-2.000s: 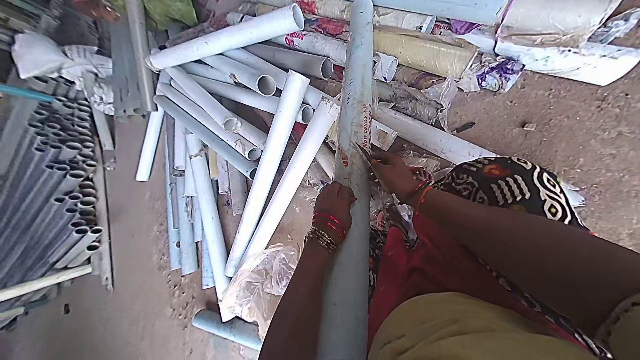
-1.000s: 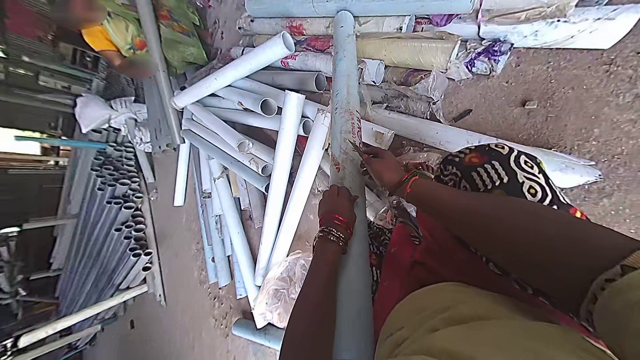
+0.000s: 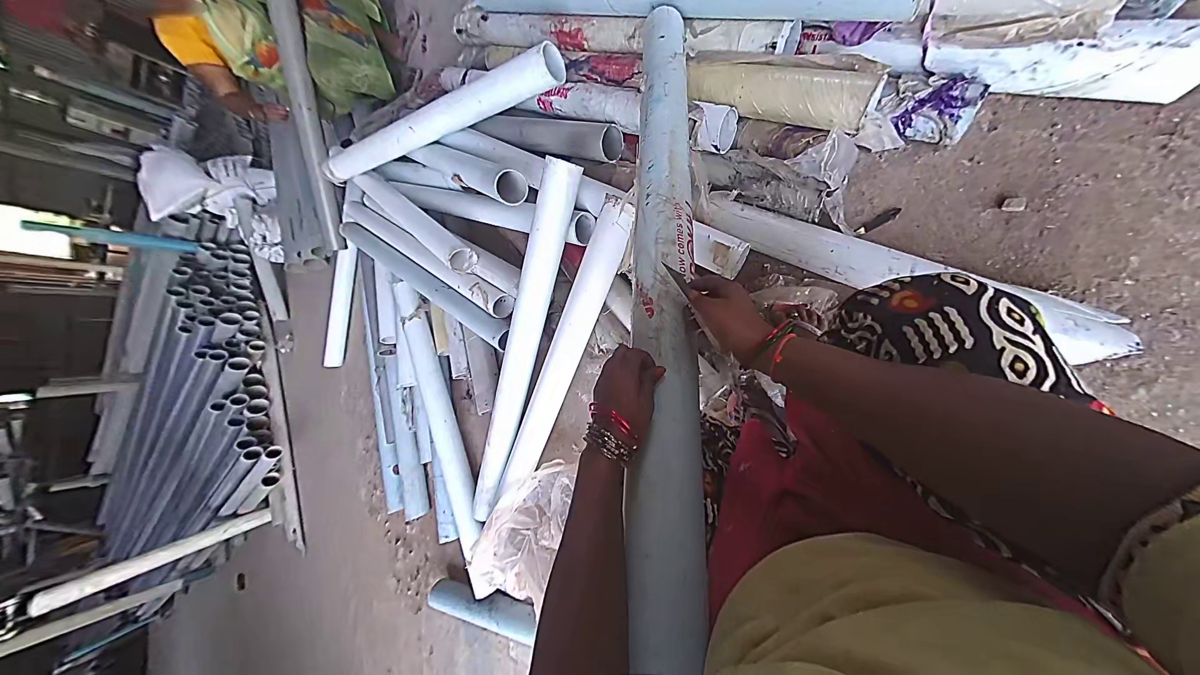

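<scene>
A long pale blue-grey plastic pipe (image 3: 664, 525) runs from the bottom edge to the top of the head view, across my lap. Red printing and bits of film cling to its upper part. My left hand (image 3: 626, 389) rests on the pipe's left side, its fingers curled against it. To the right, my right hand (image 3: 727, 314) grips a small dark blade (image 3: 677, 278), whose tip touches the pipe beside the printing. The blade's handle is hidden in the fingers.
Loose white pipes (image 3: 530, 337) lie heaped at left, beside a crumpled clear plastic bag (image 3: 525, 530). Wrapped rolls (image 3: 787, 89) lie at the top. A stack of grey pipes (image 3: 178, 375) stands far left. Another person (image 3: 220, 84) holds a grey pipe at top left.
The view has shifted left, bringing the other person into sight. My right hand has stayed by the printed part of the pipe with the blade; my left hand remains against the pipe.
</scene>
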